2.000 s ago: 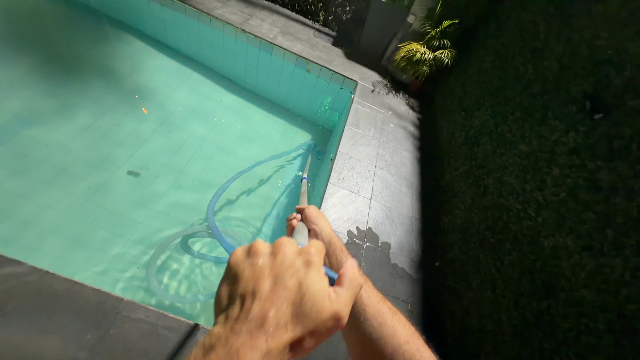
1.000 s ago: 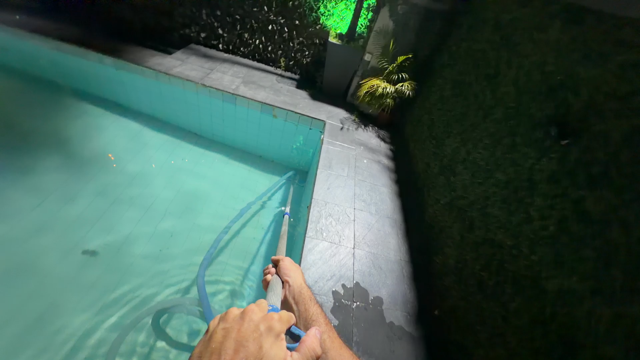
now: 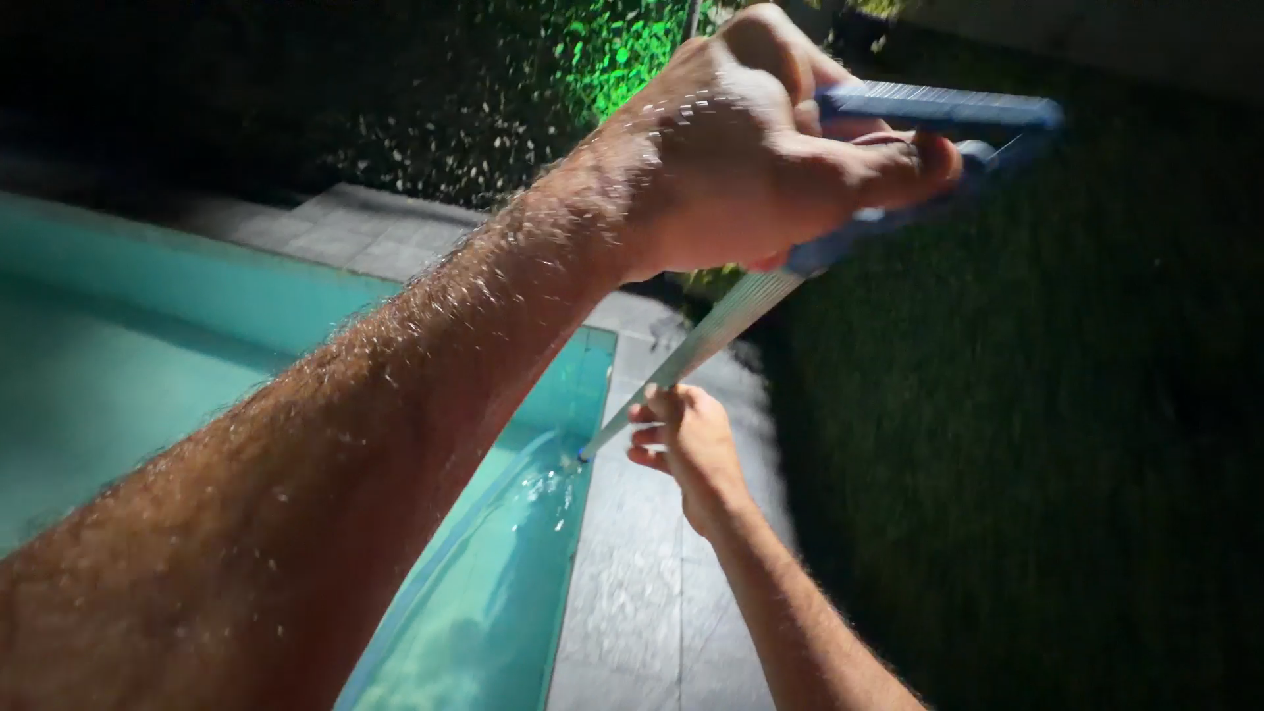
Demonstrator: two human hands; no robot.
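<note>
My left hand [image 3: 760, 148] is raised high at the top centre, closed around the blue plastic handle [image 3: 938, 107] of a ribbed metal telescopic pole [image 3: 731, 314]. The pole slants down and left to the pool's corner, with a blue collar [image 3: 583, 454] near the water. Lower down, my right hand [image 3: 696, 434] is beside the shaft, its fingers apart and their tips at or near the pole. A blue hose [image 3: 454, 553] curves through the water of the swimming pool [image 3: 563, 395], partly behind my left forearm. The pole's far end is hidden.
Grey stone paving [image 3: 627, 602] borders the pool on the right, and more paving [image 3: 365, 227] lies beyond the far wall. Dark grass [image 3: 1017, 444] fills the right side. Brightly lit green foliage [image 3: 617, 59] stands at the back.
My left hand has risen with the pole's handle, and the pole leans to the right. My right hand has loosened from the shaft, its fingers now spread.
</note>
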